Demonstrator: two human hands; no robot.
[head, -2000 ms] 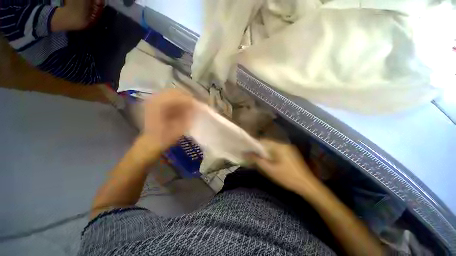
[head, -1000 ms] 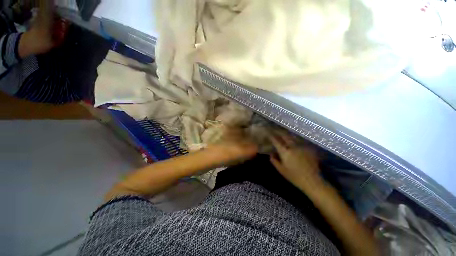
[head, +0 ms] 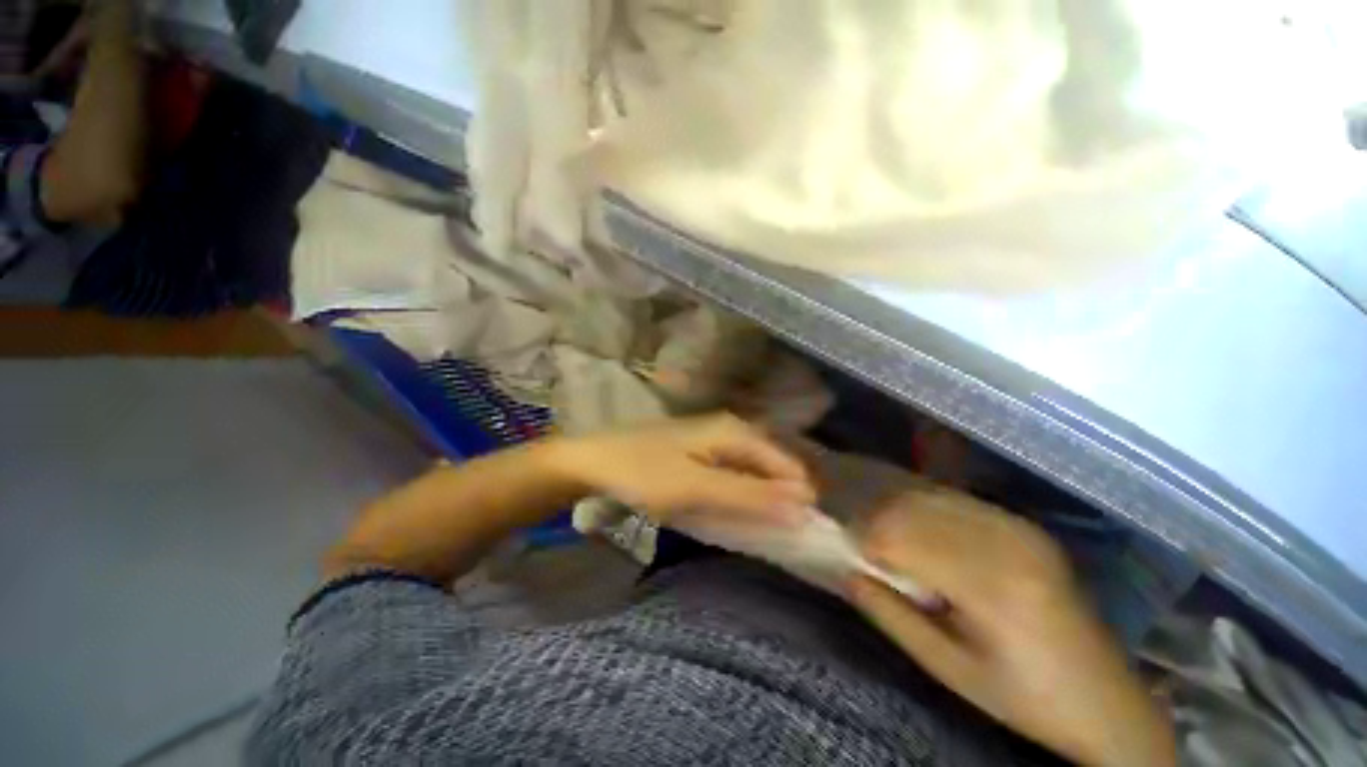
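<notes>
A small pale cloth piece [head: 814, 549] is stretched between my two hands, above my lap. My left hand [head: 697, 477] is closed on its left end. My right hand [head: 990, 599] is closed on its right end; the fingers are blurred. A large cream cloth [head: 870, 135] lies heaped on the white table [head: 1199, 360] and hangs over its front edge. Crumpled beige cloth pieces [head: 510, 300] lie in a blue basket [head: 393, 393] left of my lap.
The grey ruler-marked table edge [head: 960, 402] runs diagonally just beyond my hands. Another person's arm [head: 99, 143] is at the upper left. Grey-white cloth [head: 1244, 689] lies below the table at the lower right. A thin dark line crosses the tabletop at right.
The pale piece was spread between my hands, then my hands were down by the basket cloth. Now they are closer to my lap with a narrow pale piece between them.
</notes>
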